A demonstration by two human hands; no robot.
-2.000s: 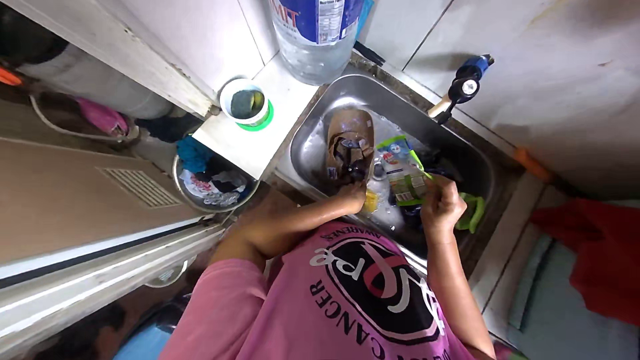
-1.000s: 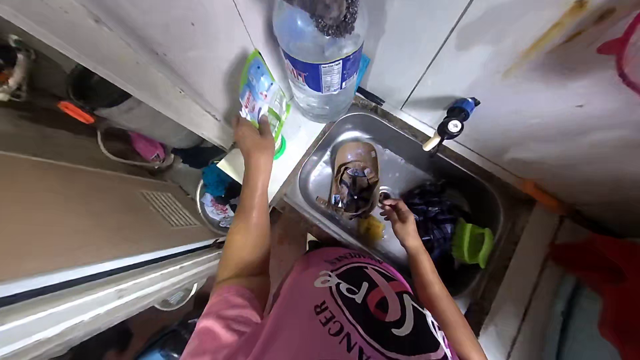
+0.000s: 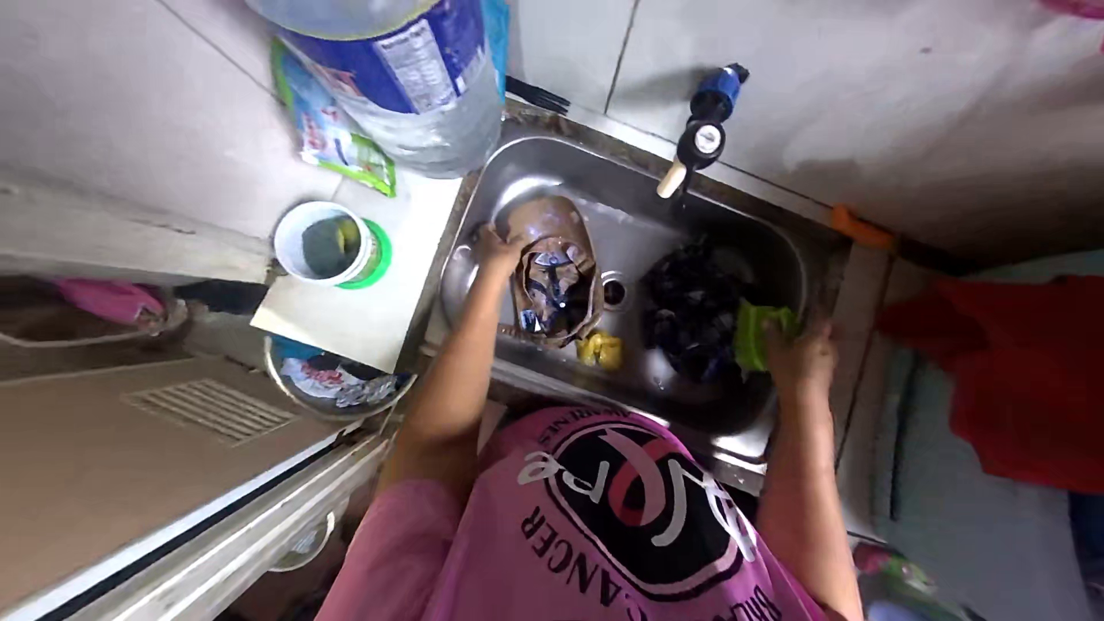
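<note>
A stainless steel sink (image 3: 634,207) holds a wet brown bag-like item (image 3: 548,220) with dark straps, at its left side. My left hand (image 3: 500,250) rests its fingers on this item's left edge; whether they grip it is unclear. Beside the drain (image 3: 613,293) lies a small yellow piece (image 3: 601,351). Dark wet cloth (image 3: 699,306) is bunched in the right half. At the right rim, my right hand (image 3: 802,349) is closed on a green plastic brush or scrubber (image 3: 756,335).
A tap (image 3: 700,138) juts from the wall behind the sink. On the left ledge stand a big water bottle (image 3: 431,112), a detergent pouch (image 3: 332,129) and a white tub (image 3: 319,243). Below is a filled basin (image 3: 336,392). Red cloth (image 3: 1026,379) lies at right.
My left hand has left the green pouch on the ledge and come to the brown item. My right hand has moved from near the drain to the green scrubber.
</note>
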